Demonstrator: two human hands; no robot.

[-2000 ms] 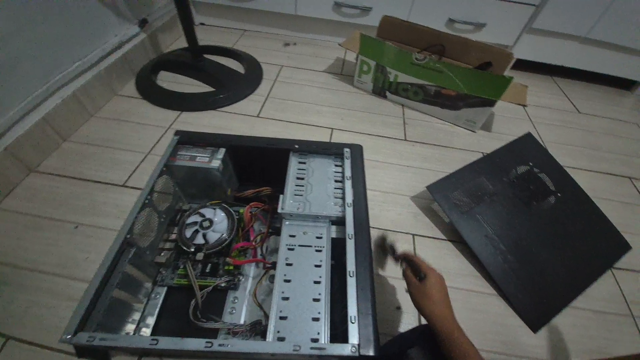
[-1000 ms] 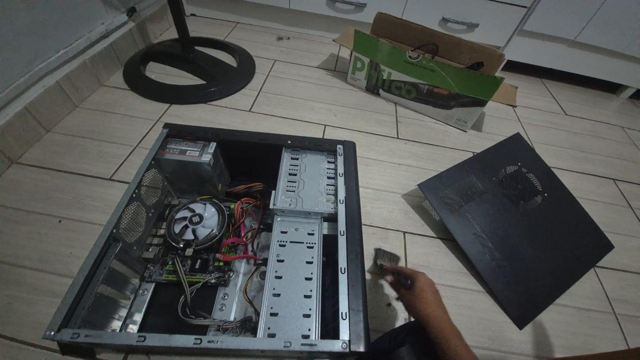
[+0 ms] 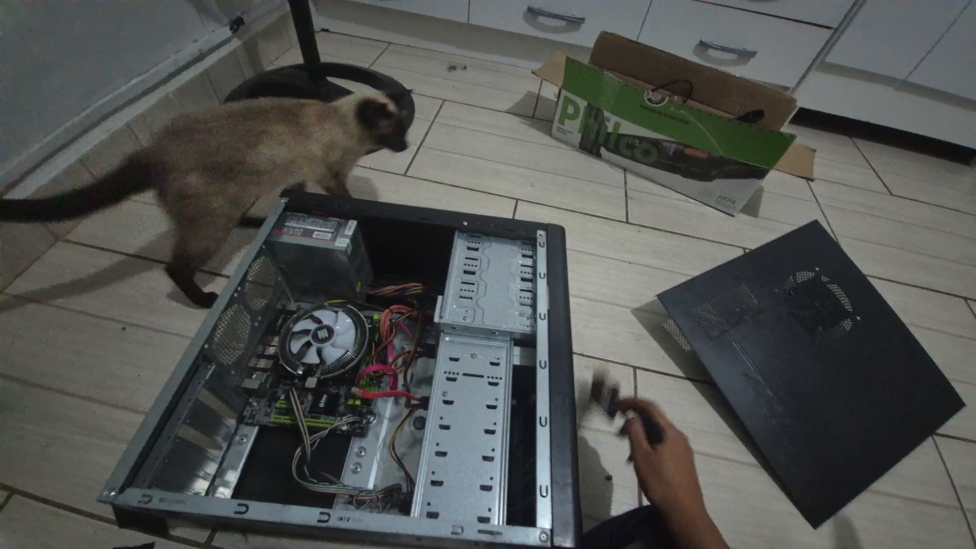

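To the right of an uncovered computer case (image 3: 563,366), my right hand (image 3: 659,450) grips a small dark brush (image 3: 608,395), its head blurred and pointing toward the case. The case lies on its side on the tiled floor. Inside it are a power supply (image 3: 316,255), a CPU cooler with a white fan (image 3: 324,338), a green and black motherboard (image 3: 320,402), loose cables (image 3: 393,381) and a metal drive cage (image 3: 465,435). My left hand is out of the frame.
A cat (image 3: 244,152) stands beyond the case's far left corner, near a round black stand base (image 3: 396,84). An open cardboard box (image 3: 671,145) stands at the back. The black side panel (image 3: 816,374) lies at the right. White drawers (image 3: 587,30) line the far side.
A cat has come into view at the left, behind the case. My right hand still holds the brush beside the case, and the brush is blurred now.
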